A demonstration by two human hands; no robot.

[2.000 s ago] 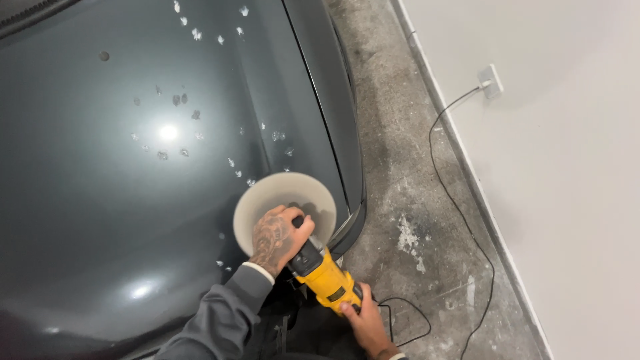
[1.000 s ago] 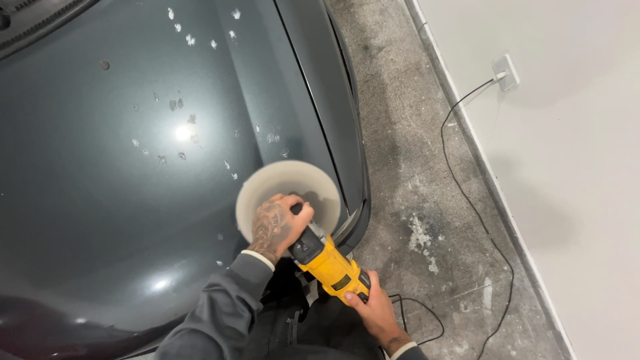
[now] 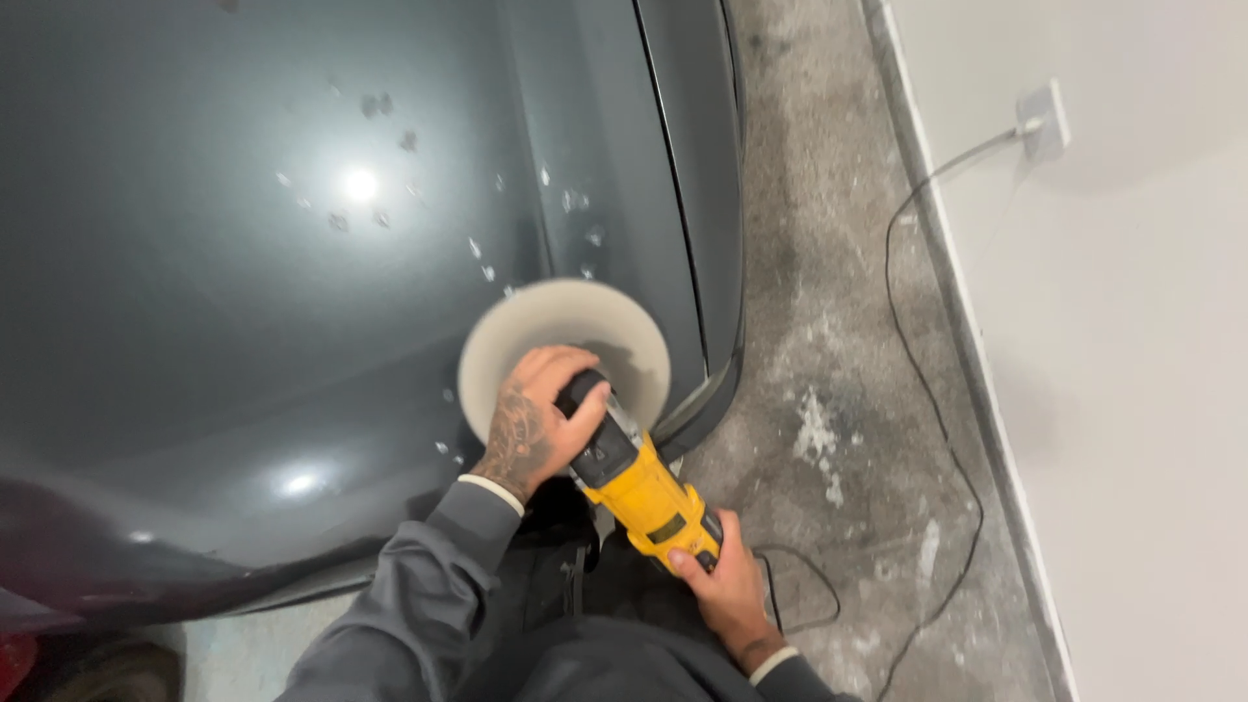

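Note:
A yellow and black rotary polisher (image 3: 648, 497) lies across the front corner of a dark grey car hood (image 3: 409, 322). Its round pale polishing pad (image 3: 497, 341) rests on the paint and looks blurred, as if spinning. My left hand (image 3: 536, 419), tattooed on the back, grips the black front handle above the pad. Around the rear of the yellow body, my right hand (image 3: 726, 585) is closed beside the switch area. White compound dabs (image 3: 575, 202) dot the hood beyond the pad, and a few more small spots lie left of it.
A black power cord (image 3: 926, 390) runs over the stained concrete floor (image 3: 819, 292) to an outlet (image 3: 1043, 122) on the white wall (image 3: 1141, 390) at right. The car's fender (image 3: 702, 166) lies past the hood gap. Part of a tire (image 3: 107, 668) shows at bottom left.
Both hands keep hold of the polisher, and its pad stays near the hood's front corner. The view has shifted somewhat.

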